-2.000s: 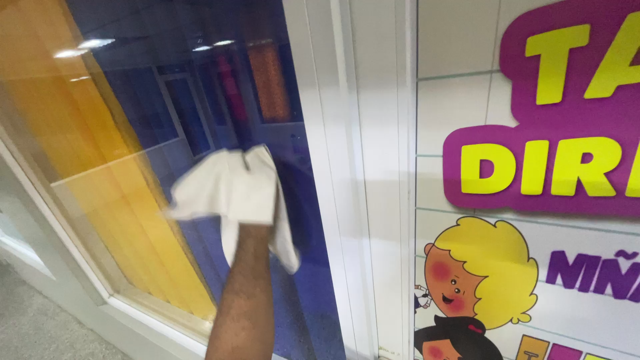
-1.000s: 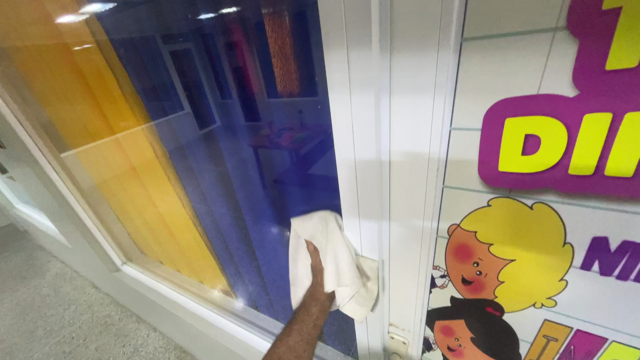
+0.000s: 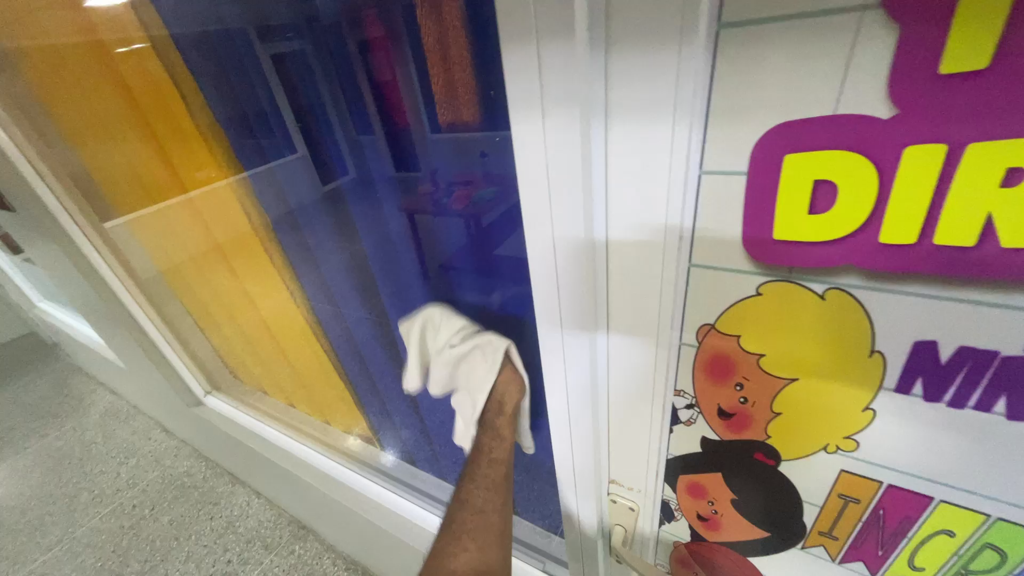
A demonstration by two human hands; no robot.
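Observation:
A white cloth (image 3: 460, 360) lies bunched against the lower right of a glass window pane (image 3: 352, 240). My right hand (image 3: 509, 386) is pressed to the glass with this cloth, which covers the fingers; only the wrist and back edge of the hand show above the forearm. Behind the glass hang a yellow curtain (image 3: 264, 280) and a blue one (image 3: 336, 336). The pane also mirrors a room with a table. To the right of the hand runs the white window frame (image 3: 560, 280). My left hand is out of view.
A white door panel (image 3: 728, 216) with purple and yellow raised letters and cartoon children stands on the right. Its lever handle (image 3: 624, 536) is at the bottom. The window's white sill (image 3: 280, 464) slopes across the lower left, above a speckled floor (image 3: 104, 480).
The cloth and my right hand first went down the glass to its right edge by the frame. They are now a little left of that edge, still against the pane.

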